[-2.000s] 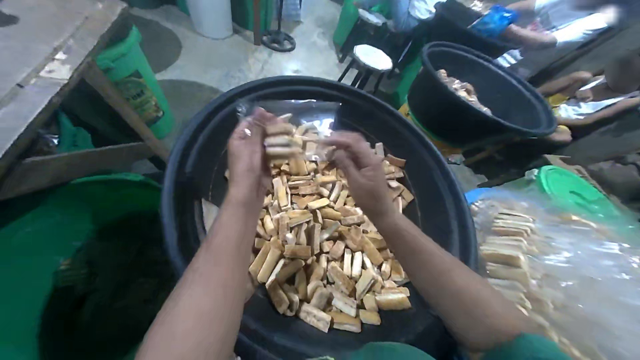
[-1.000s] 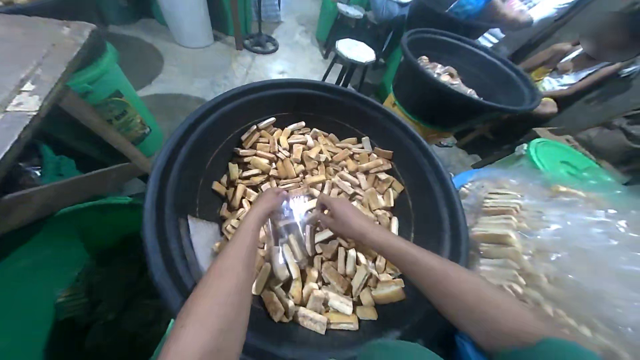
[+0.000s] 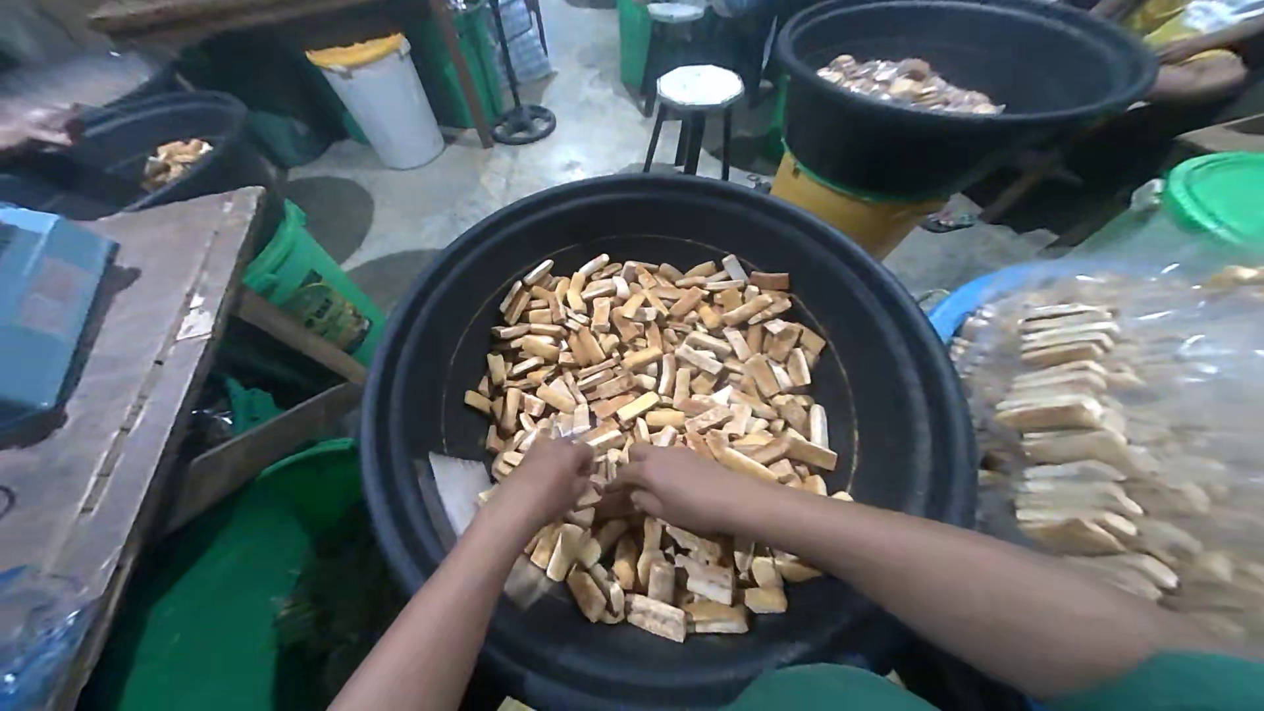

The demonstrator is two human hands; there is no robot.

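Observation:
A large round black plastic tub (image 3: 913,395) holds a heap of browned bread-like sticks (image 3: 652,346). Over the lower middle of the heap, my left hand (image 3: 553,474) has its fingers curled beside a bit of clear plastic; whether it grips this is hidden. Close to its right, my right hand (image 3: 671,484) reaches down among the sticks with bent fingers, and its fingertips are partly hidden. Inside the tub's left wall lies a whitish flat sheet (image 3: 459,489). On the right, clear plastic bags (image 3: 1175,415) hold stacks of similar pieces.
A wooden table (image 3: 148,296) with a blue box (image 3: 49,306) stands at left, above green containers (image 3: 316,286). Behind are a white bucket (image 3: 380,109), a stool (image 3: 699,89) and another black tub (image 3: 958,128). At the upper left, another person's hand (image 3: 39,128) is near a dark tub.
Both hands have gone from holding sticks and a clear bag above the heap down into its lower middle. The view has shifted, bringing more of the left table into sight.

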